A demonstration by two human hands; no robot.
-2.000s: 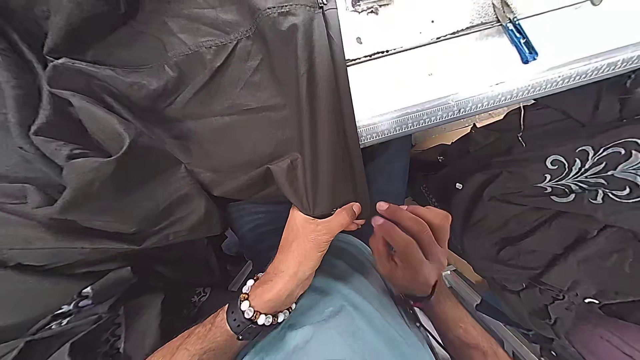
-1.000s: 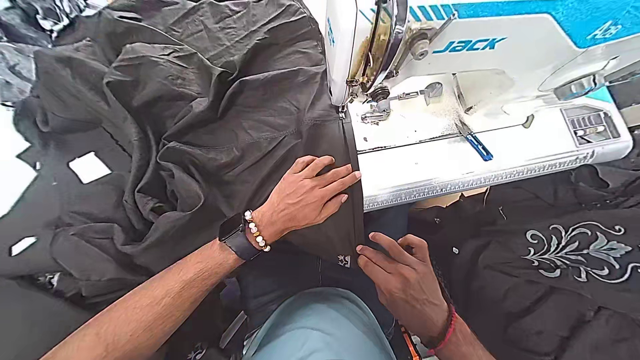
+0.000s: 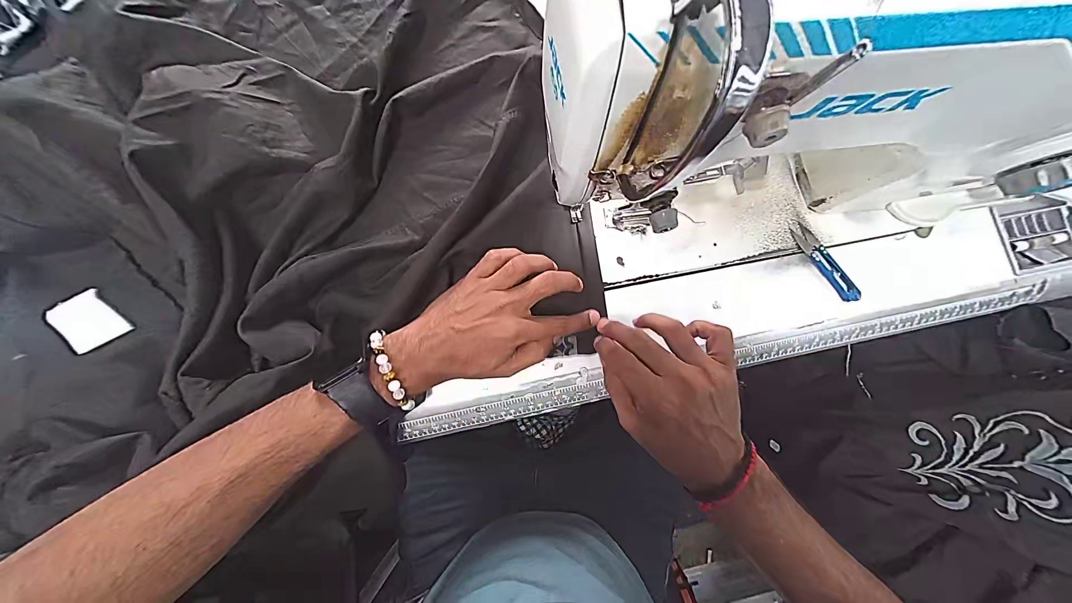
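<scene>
Dark fabric [image 3: 335, 201] lies in loose folds across the left side, its straight right edge running under the presser foot [image 3: 576, 214] of a white Jack sewing machine [image 3: 871, 92]. My left hand [image 3: 494, 322] rests palm down on the cloth near that edge, fingers spread, with a bead bracelet and a dark watch at the wrist. Just right of it, my right hand [image 3: 670, 385] has its thumb and index finger at the lower end of the fabric edge; whether they pinch it is not clear. The fingertips of both hands nearly meet.
Blue thread snips [image 3: 829, 268] lie on the machine bed. A ruler strip [image 3: 888, 322] runs along the front edge of the bed. Dark cloth with pale scroll embroidery [image 3: 997, 461] is at the right. A white scrap [image 3: 88, 321] lies on the far left.
The fabric's lower end, earlier hanging over the front edge at my lap, now lies on the machine bed. Both hands have moved up with it. The view has shifted to show the machine.
</scene>
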